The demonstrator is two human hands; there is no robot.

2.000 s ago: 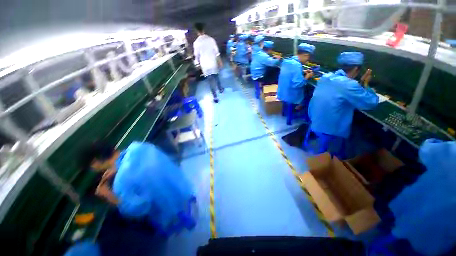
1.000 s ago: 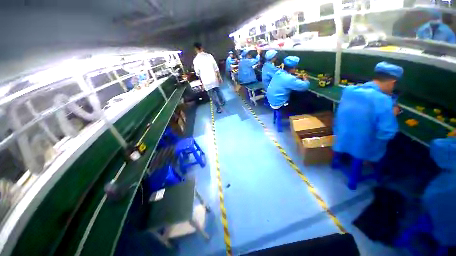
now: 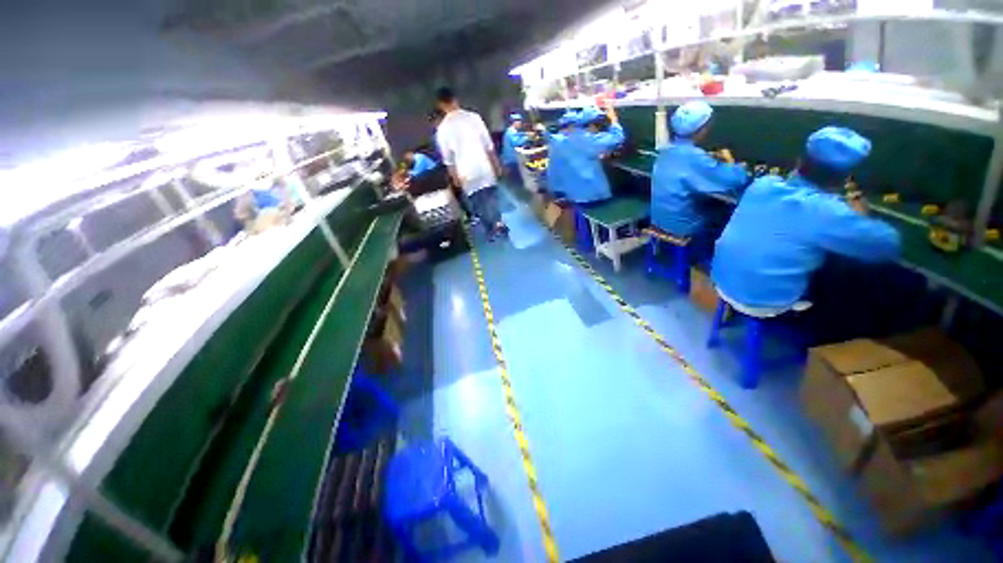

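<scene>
The edge of a black component tray [image 3: 687, 542] shows at the bottom of the picture, right of the middle, over the blue floor. Most of it is cut off by the lower edge, and its contents cannot be seen. Neither my left hand nor my right hand is in the picture, so their hold on the tray cannot be seen.
A blue aisle floor [image 3: 583, 407] runs ahead between yellow-black tapes. A person in a white shirt [image 3: 467, 151] walks ahead. Left are a green bench [image 3: 313, 407] and blue stool [image 3: 431, 489]. Right are seated workers in blue [image 3: 786, 247] and cardboard cartons [image 3: 896, 385].
The view has moved forward along the aisle. The small grey-green table on the left has gone out of view, and a blue stool is now nearest there. The black tray edge remains at the bottom.
</scene>
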